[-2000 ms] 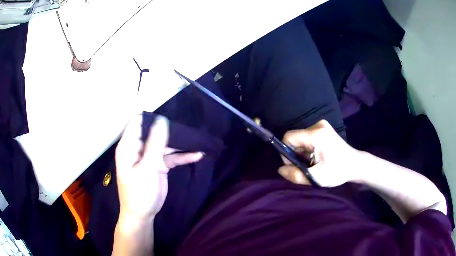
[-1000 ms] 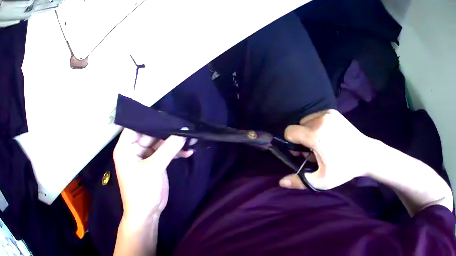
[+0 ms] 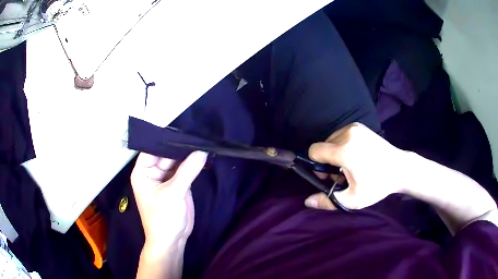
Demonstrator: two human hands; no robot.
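Note:
A short navy-black fabric piece (image 3: pixel 146 136) is held by my left hand (image 3: pixel 166 180), thumb on its lower edge, over the table's front edge. My right hand (image 3: pixel 363 166) grips the black loops of the tailor's shears (image 3: pixel 278 156). The shears point left, their blades at the fabric piece, one blade lying over it. The blades look slightly apart; the dark cloth makes the exact cut line hard to see. A thin silvery spike (image 3: pixel 332 186) also shows in my right hand beside the loops.
White machine table (image 3: pixel 191 38) with dark thread scraps (image 3: pixel 147 86). Sewing machine parts (image 3: pixel 46 13) are at the top left. Dark cloth with a gold button (image 3: pixel 123 204) covers the lap. An orange object (image 3: pixel 94 234) is below the table.
The shears have swung from pointing up over the table to lying along the fabric piece. My left hand has turned the piece so it extends left over the table edge.

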